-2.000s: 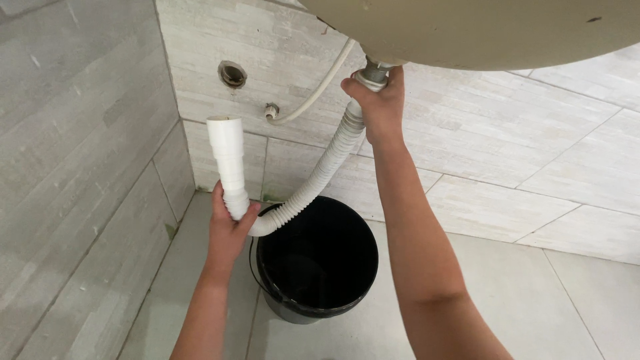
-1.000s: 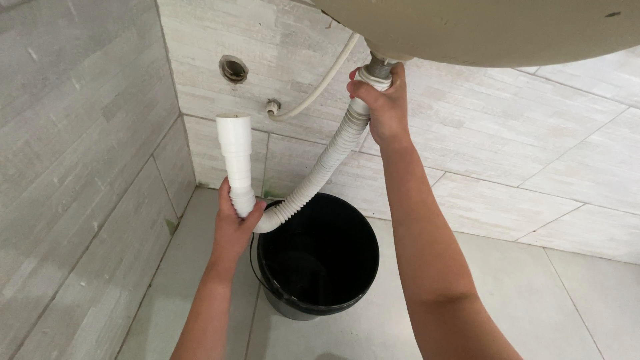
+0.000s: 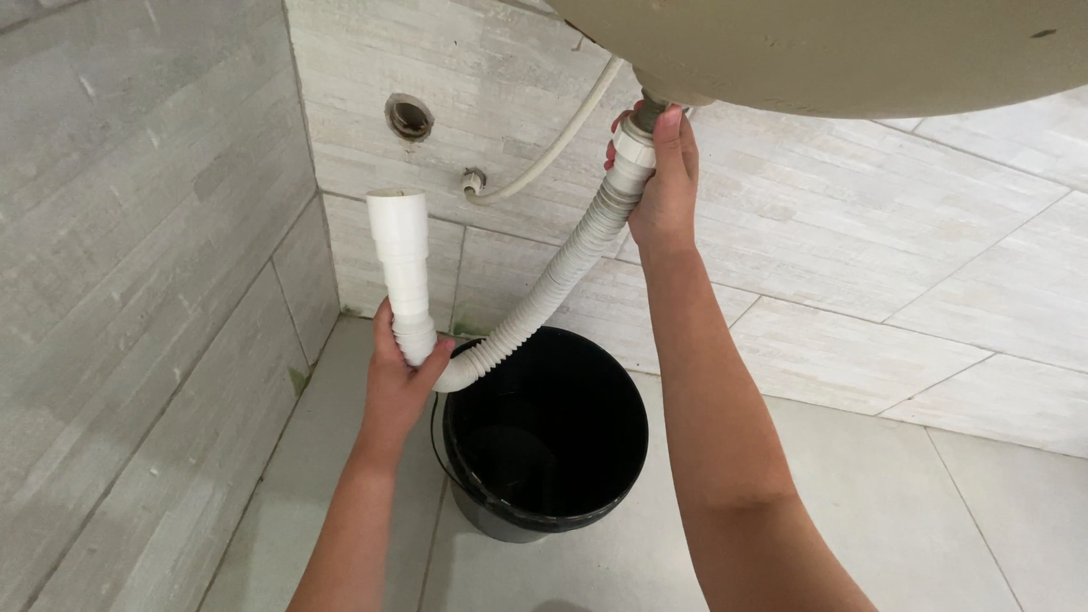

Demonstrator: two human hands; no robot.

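Note:
A white corrugated flexible drain hose (image 3: 544, 293) hangs in a curve from the grey drain tailpiece (image 3: 650, 112) beneath a beige sink basin (image 3: 816, 59). My right hand (image 3: 667, 178) is wrapped around its top end, at the white coupling nut (image 3: 635, 146), with the thumb up on the tailpiece. At the bend my left hand (image 3: 408, 365) grips the hose just below its stepped white plastic end (image 3: 401, 246), which points upward with its mouth uncovered. The lower part of the hose passes over the rim of a black bucket (image 3: 631, 467).
A round drain hole (image 3: 409, 117) opens in the tiled back wall. Right of it, a thin water supply hose (image 3: 557, 149) runs from a wall fitting (image 3: 473, 180) up behind the basin. The side wall (image 3: 170, 255) stands at left. The bucket is on the tiled floor (image 3: 850, 484).
My right hand has shifted its grip at the top of the hose, the thumb now lying upward along the tailpiece. My left hand keeps its hold at the bend.

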